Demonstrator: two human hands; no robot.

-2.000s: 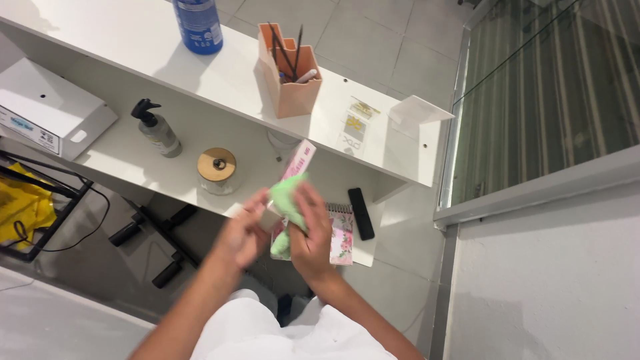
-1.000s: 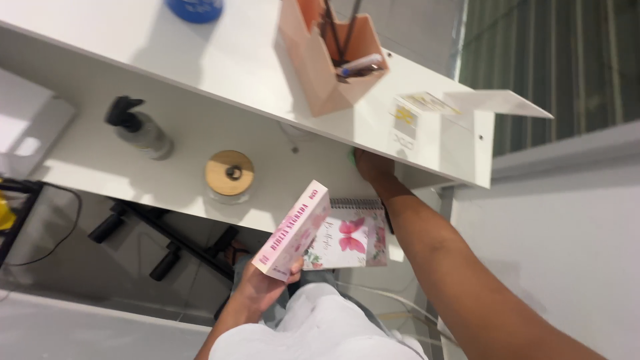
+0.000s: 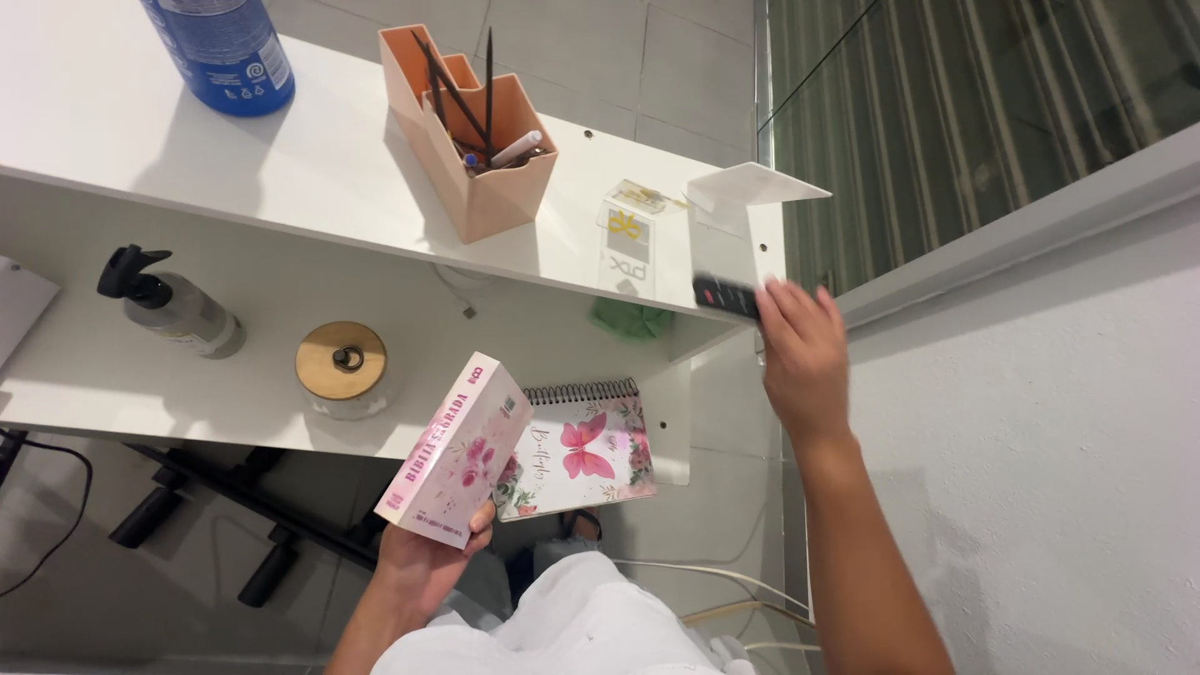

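My left hand (image 3: 433, 561) holds a thick pink floral book (image 3: 459, 455) tilted, its spine facing up, above the front edge of the lower shelf. Beside it a spiral notebook with a pink butterfly cover (image 3: 583, 453) lies partly on the shelf. My right hand (image 3: 804, 352) grips one end of a black remote control (image 3: 726, 297) at the right end of the upper shelf, near a clear acrylic stand (image 3: 731, 211). A green cloth (image 3: 631, 318) sits on the lower shelf, partly hidden under the upper board.
On the white upper shelf (image 3: 328, 220) stand a blue bottle (image 3: 234, 56), a peach pen organizer (image 3: 497, 178) and a small acrylic sign (image 3: 628, 234). Below are a pump bottle (image 3: 183, 309), a wooden-lidded glass jar (image 3: 342, 366) and a cable (image 3: 459, 292). A wall (image 3: 1022, 375) rises at right.
The green cloth, earlier in my hands, now lies on the lower shelf. My right hand has come out from under the upper board and now holds the remote. My left hand still holds the book.
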